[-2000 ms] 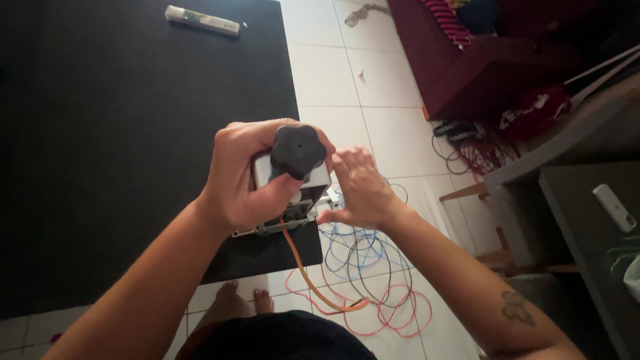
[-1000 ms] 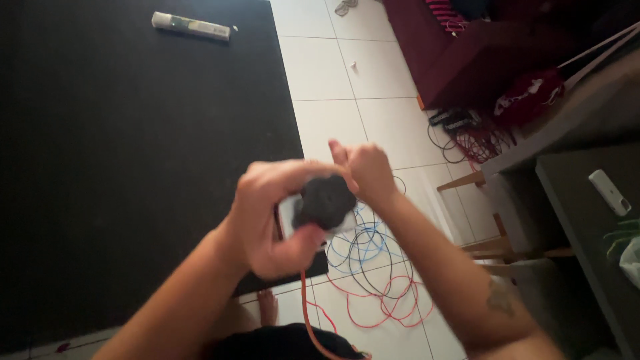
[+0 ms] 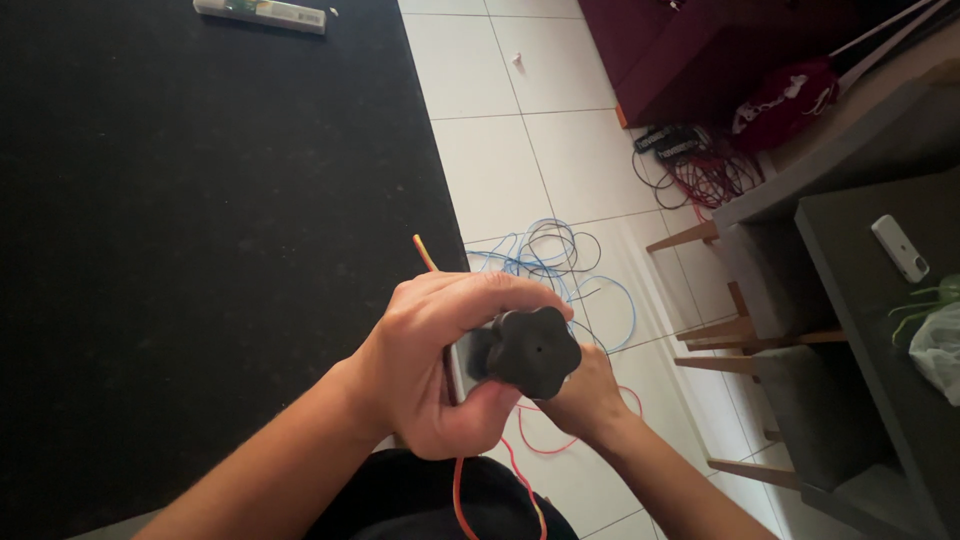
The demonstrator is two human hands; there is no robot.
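Note:
My left hand [image 3: 442, 360] is wrapped around a metal device with a black lobed knob [image 3: 536, 352] that faces up at the camera. The device is at the right edge of the black tabletop [image 3: 225, 225]. My right hand [image 3: 589, 390] is low beside the knob, on its right; its fingers are hidden behind the device, so what they touch cannot be seen. A red and yellow cord [image 3: 424, 253] sticks out above my left hand, and an orange cord [image 3: 458, 495] hangs below it.
Tangled blue cord [image 3: 540, 262] and red cord [image 3: 547, 451] lie on the white tiled floor. A long pack [image 3: 262, 13] rests at the tabletop's far end. Chairs with wooden legs [image 3: 754, 474], a side table with a white phone [image 3: 900, 247], and a dark red sofa [image 3: 675, 60] are at right.
My right hand has moved from the device's right side, through a raised position, to lower down, partly behind it. A cord end now shows above my left hand.

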